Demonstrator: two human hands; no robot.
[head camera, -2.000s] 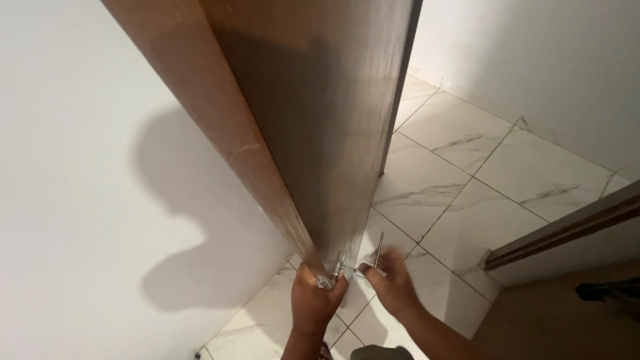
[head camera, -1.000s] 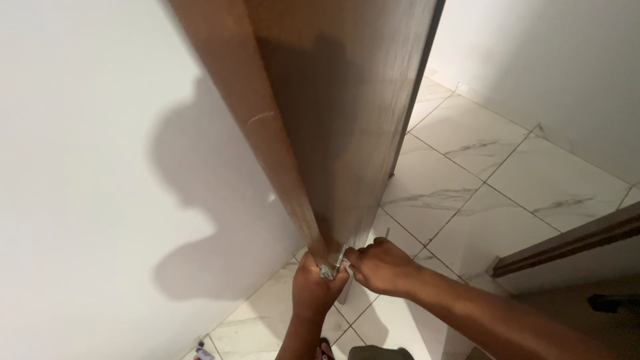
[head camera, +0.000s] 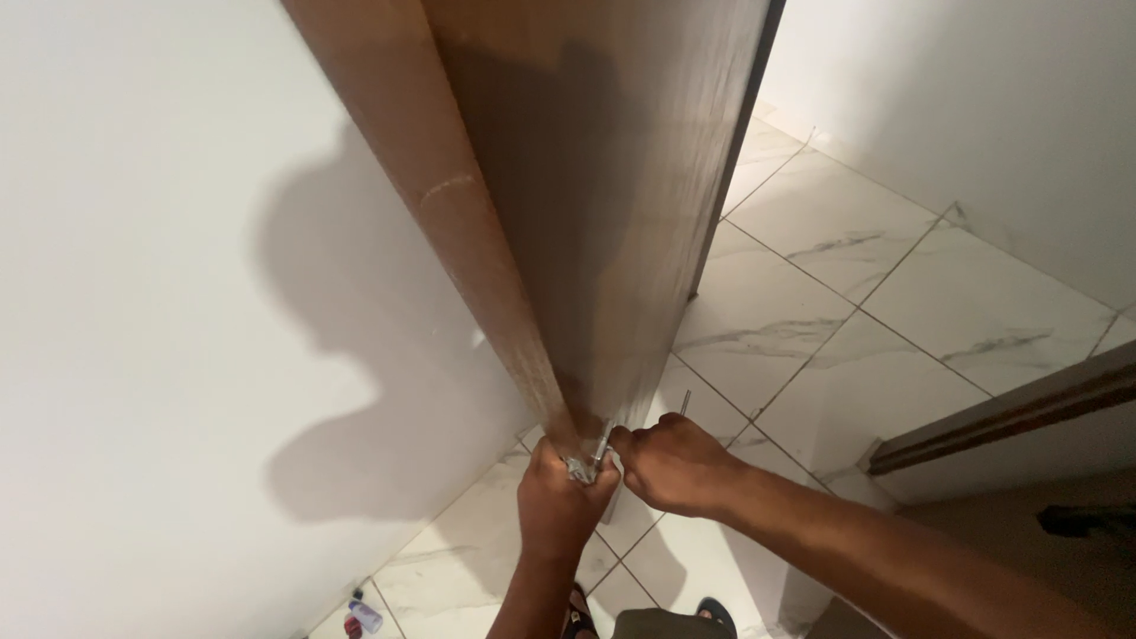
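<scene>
A brown wooden door (head camera: 621, 222) stands beside a wooden door frame (head camera: 426, 177), seen from above. Low down between them is a shiny metal hinge or similar fitting (head camera: 603, 442). My left hand (head camera: 564, 493) grips around the lower part of the frame, with crumpled, silvery or clear material (head camera: 581, 470) at its thumb and fingers. Close on its right, my right hand (head camera: 666, 461) is closed on a thin metal rod-like tool (head camera: 686, 402), whose end sticks out above the fist. The tool's other end, near the fitting, is hidden by the fingers.
A white wall (head camera: 160, 266) rises on the left. Marble-look floor tiles (head camera: 799, 266) spread below and to the right. Another wooden frame edge (head camera: 1003, 417) juts in at the right. Small bottles (head camera: 365, 614) lie by the wall at the lower left. My sandalled feet are below.
Two seconds ago my right hand was blurred and a little apart from the fitting; now it is closed close beside my left hand. My left hand has stayed at the frame.
</scene>
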